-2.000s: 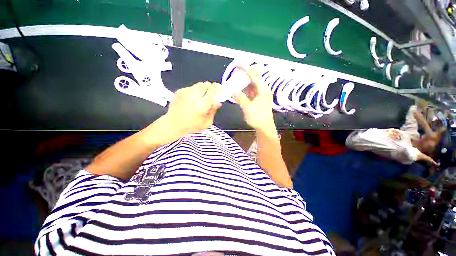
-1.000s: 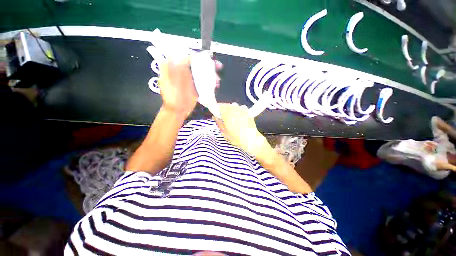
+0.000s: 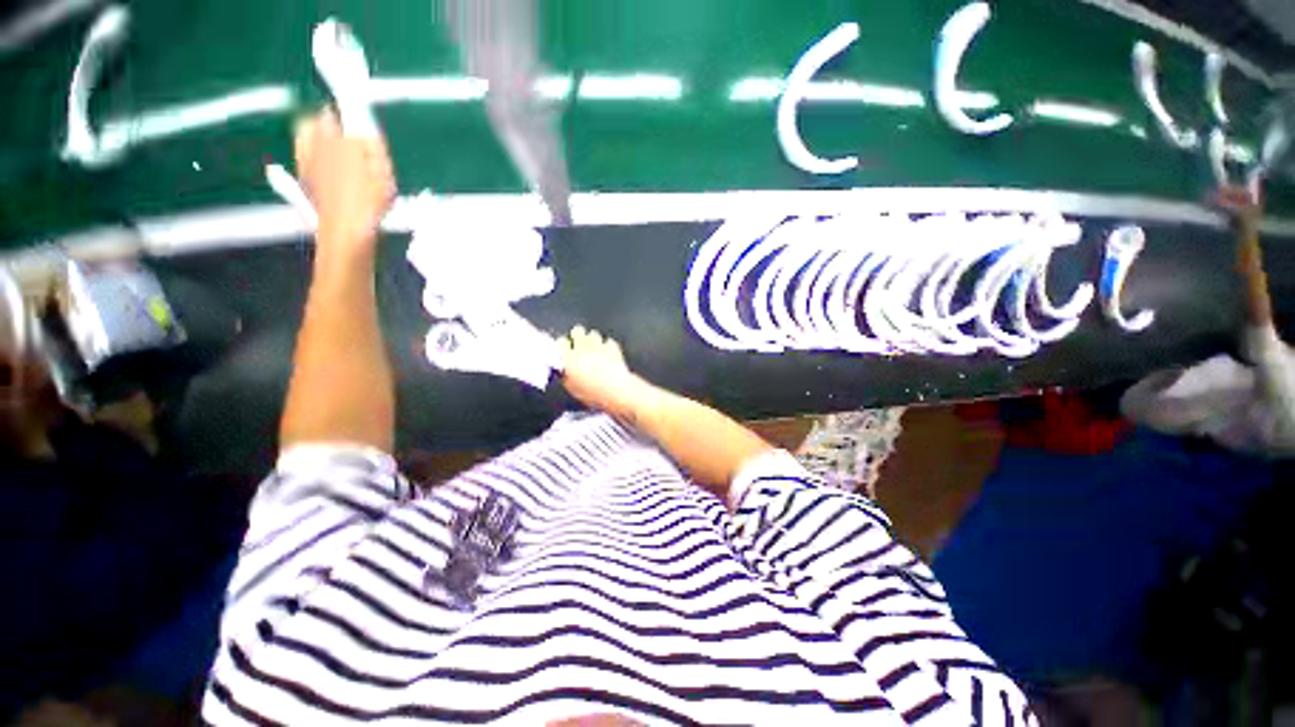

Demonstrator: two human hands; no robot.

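Observation:
My left hand [image 3: 345,178] is stretched out over the green belt at the upper left, closed around a white curved unit [image 3: 341,60]. The unit's broad end sticks out beyond the fingers; a white end also shows left of the hand. My right hand [image 3: 597,369] is at the bench's front edge, fingers at the near end of a straight white cover [image 3: 511,348] in a loose pile [image 3: 476,270]. Whether it grips the cover is unclear. Right of the pile, many white curved shells [image 3: 852,284] lie nested in a row.
Curved white pieces lie spaced on the green belt [image 3: 682,142], one at far left [image 3: 93,85]. A blurred grey upright [image 3: 518,114] crosses the belt. A white-grey box [image 3: 121,305] stands at left on the black bench. Another person's arm [image 3: 1250,270] reaches in at right. A carton [image 3: 852,443] is below.
My left hand has moved from the bench, forward and left over the belt, with a white piece. My right hand has let go of that piece and moved slightly left to the pile.

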